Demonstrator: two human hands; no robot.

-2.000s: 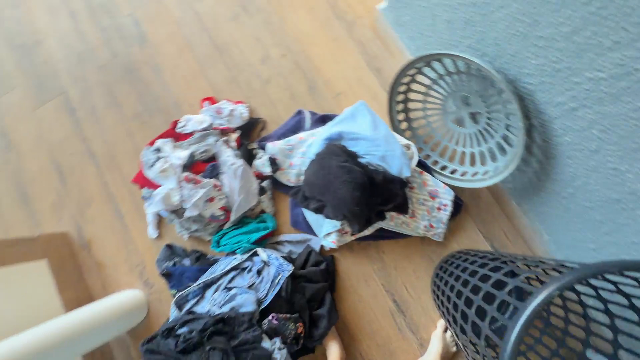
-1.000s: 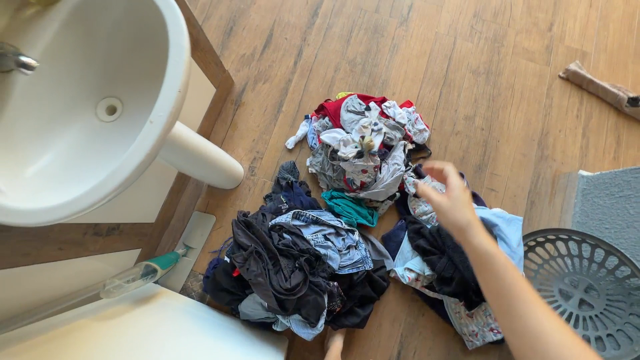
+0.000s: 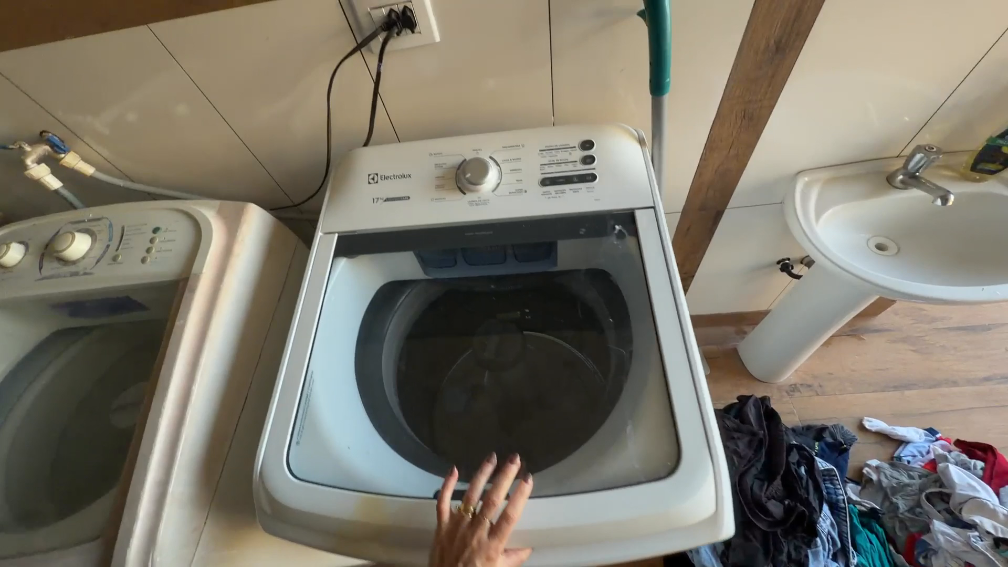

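My left hand (image 3: 482, 512), with rings on a finger, reaches up from the bottom middle. Its fingers are spread over the front edge of a white Electrolux top-loading washing machine (image 3: 496, 528). The fingertips lie at the dark handle slot of the clear lid (image 3: 504, 378), which is down. Nothing is held in this hand. Through the lid the dark drum shows, with no clothes visible in it. A round knob (image 3: 478, 175) and several buttons sit on the control panel behind the lid. My right hand is out of view.
A second, older washing machine (image 3: 150, 394) stands at the left. Piles of dark clothes (image 3: 768, 472) and mixed clothes (image 3: 937, 496) lie on the wooden floor at the right, below a white pedestal washbasin (image 3: 835, 268). A green-and-grey pole (image 3: 660, 71) leans behind the machine.
The view has swung from the clothes on the floor to the washing machines. An arm reached over the clothes a second ago; now my left hand is at the machine's lid.
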